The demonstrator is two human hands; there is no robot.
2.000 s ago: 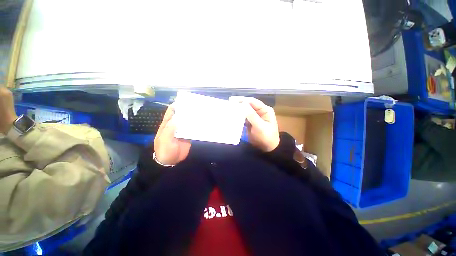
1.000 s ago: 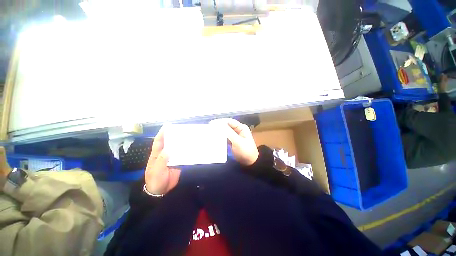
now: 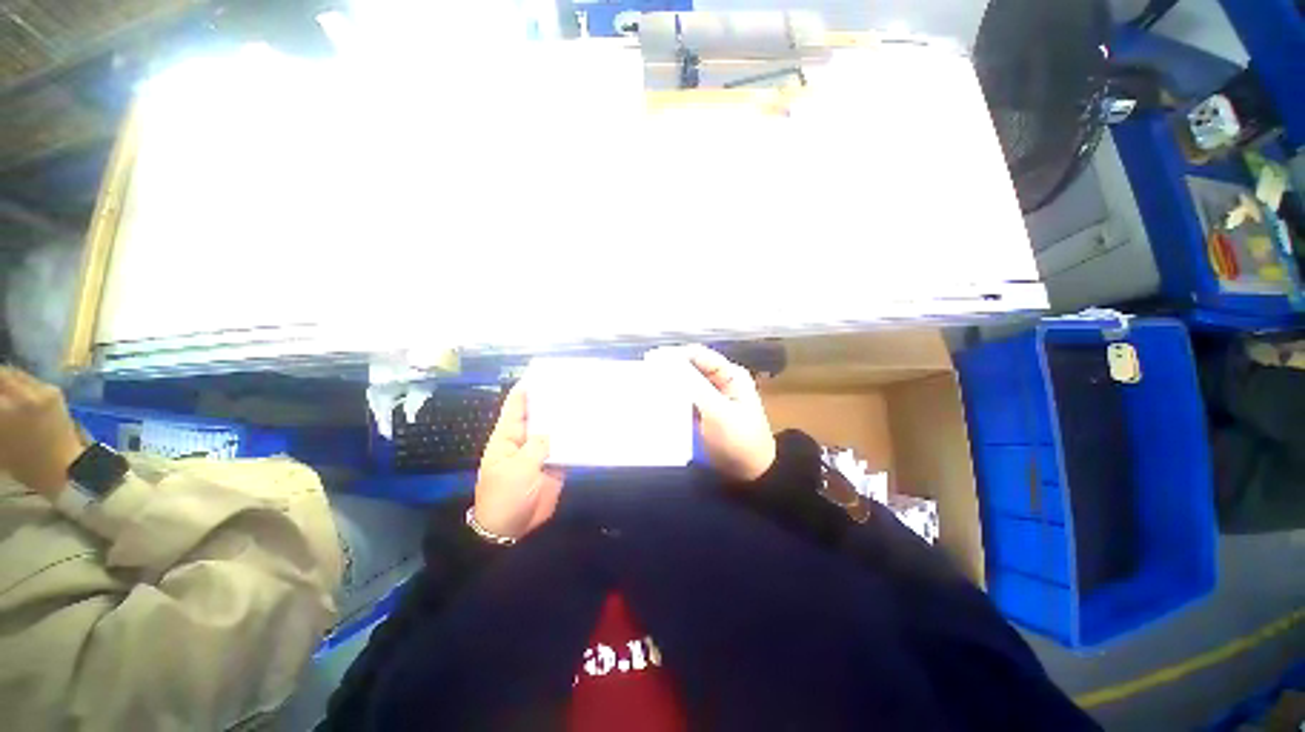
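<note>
A white panel point(image 3: 611, 413), flat, rectangular and glared out, is held in front of my body just below the bench's front edge. My left hand point(image 3: 512, 475) grips its left side, with a bracelet at the wrist. My right hand point(image 3: 734, 416) grips its right side near the upper corner. Any detail on the panel's face is lost in glare, and I cannot tell if it is one piece or several.
The white bench top point(image 3: 558, 215) spans ahead. An open carton point(image 3: 930, 429) with white pieces point(image 3: 873, 493) is at lower right, beside a blue tote point(image 3: 1023, 493). A keyboard point(image 3: 444, 429) lies under the bench edge. A black fan point(image 3: 1045, 100) is right. A neighbour's sleeve point(image 3: 186, 572) is left.
The view has shifted between frames, so the bench back and carton show more than at first. Both hands still hold the white panel, now more level than two seconds ago.
</note>
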